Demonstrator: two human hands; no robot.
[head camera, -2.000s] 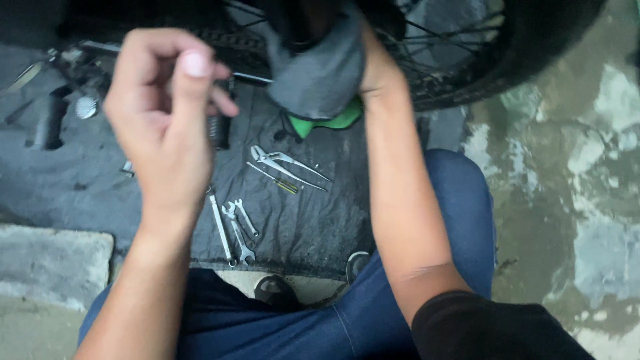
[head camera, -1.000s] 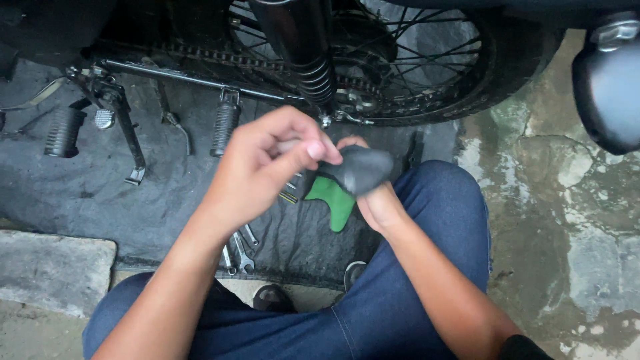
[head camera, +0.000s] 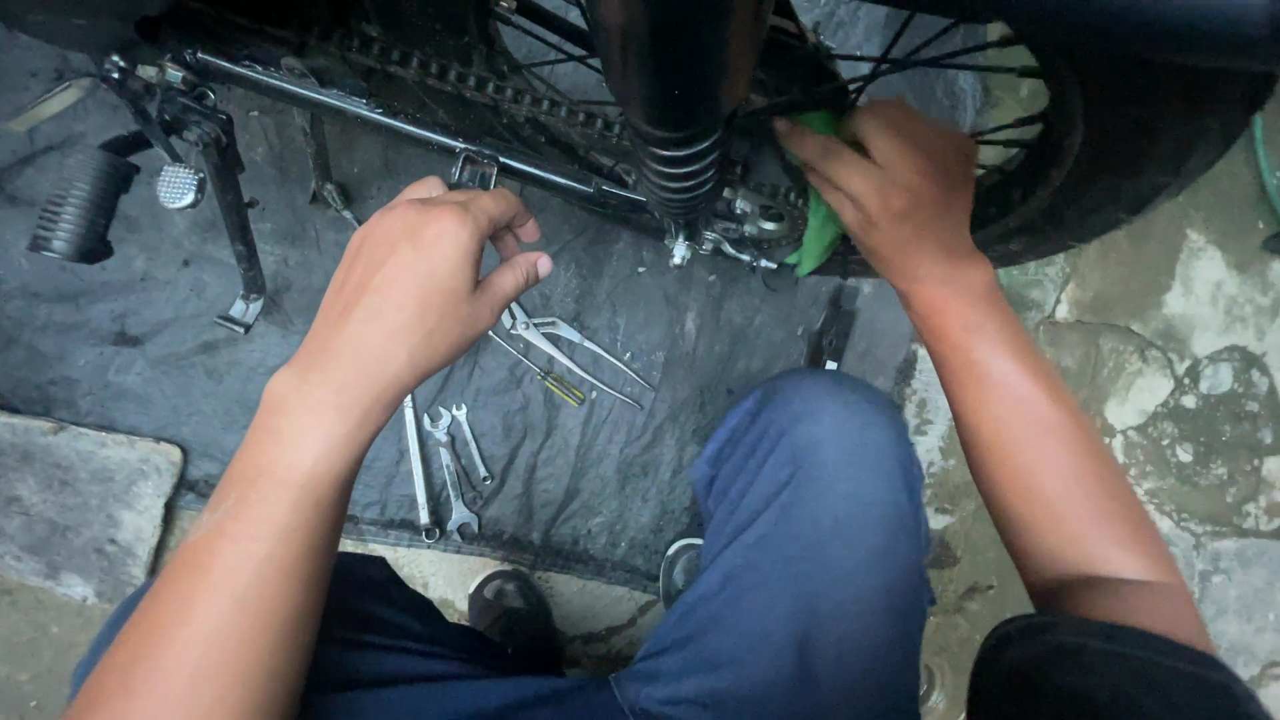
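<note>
My right hand (head camera: 893, 190) grips a green cloth (head camera: 822, 225) against the rear wheel's hub area, beside the spokes and the sprocket. My left hand (head camera: 430, 270) hovers over the dark sheet with its fingers curled and nothing in them, just above the adjustable pliers (head camera: 545, 340). Near the hub are the motorcycle's shock absorber (head camera: 685, 150) and drive chain (head camera: 480, 88). A screwdriver with a yellow handle (head camera: 562, 387) lies beside the pliers. Several wrenches (head camera: 452, 480) rest closer to my feet. The far side of the cloth is hidden by my right hand.
The kickstand (head camera: 230, 210) and a rubber footpeg (head camera: 85, 205) stick out at the left. A black tire (head camera: 1130, 130) curves at the upper right. A stone slab (head camera: 85, 500) lies at the lower left, and patchy concrete (head camera: 1190, 420) is at the right.
My right hand has moved from above my knee up to the wheel, with the green cloth. My left hand has moved left, away from the right one. The grey-black cloth seen earlier no longer shows.
</note>
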